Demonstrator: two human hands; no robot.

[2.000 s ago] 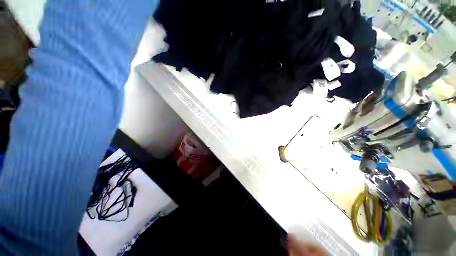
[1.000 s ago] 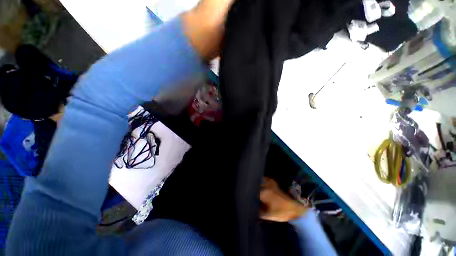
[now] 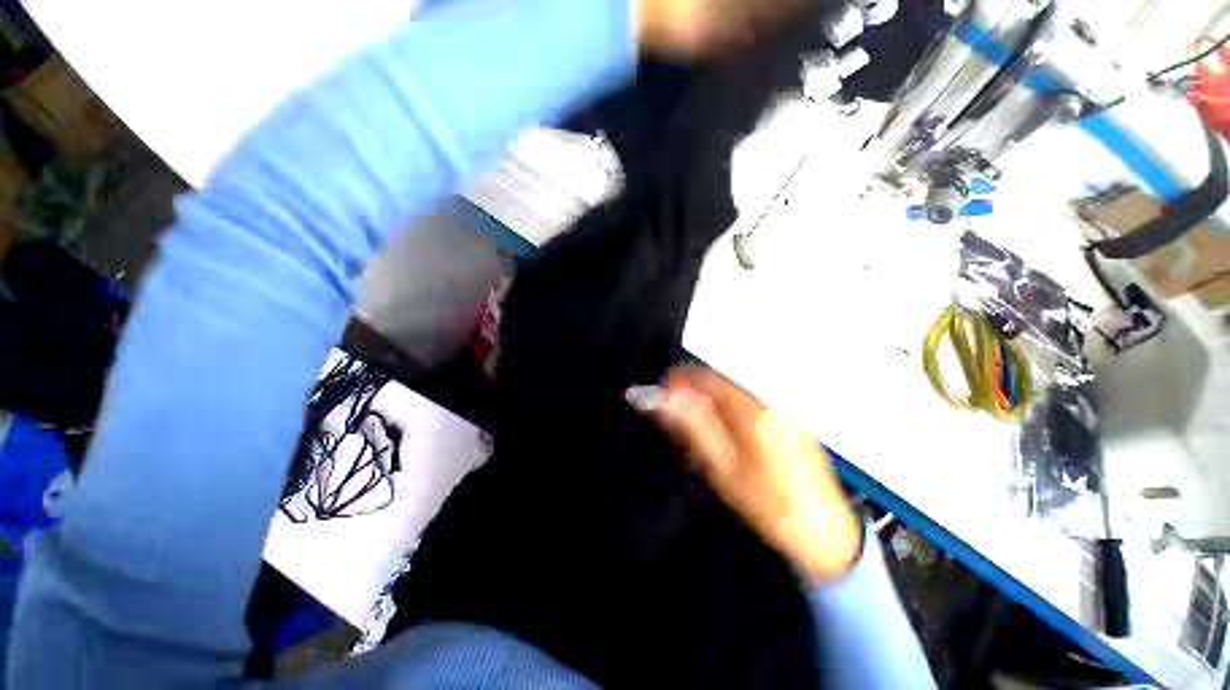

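Observation:
A large black garment (image 3: 614, 290) stretches from the top of the view over the table edge towards my lap. My left hand (image 3: 715, 20) is at its upper part, blurred and partly cut off by the top edge; its fingers cannot be made out. My right hand (image 3: 749, 465) is at the garment's right side by the table edge. Its fingertips are together on the cloth, with a small pale thing (image 3: 645, 398) at their tips, too blurred to name. Where the garment ends over my dark lap cannot be told.
White sewing table (image 3: 809, 317) with a blue edge. The sewing machine (image 3: 951, 95) stands upper right. Yellow-looped scissors (image 3: 960, 361) and clear plastic packets (image 3: 1059, 452) lie right of the hands. A dark-handled tool (image 3: 1111, 588) is far right. Black cords (image 3: 354, 465) lie on a white surface, lower left.
Both hands have come into view with the black garment, now spread from the table to the lap. Since the last earlier frame, my left hand has moved up and right, and my right hand slightly up.

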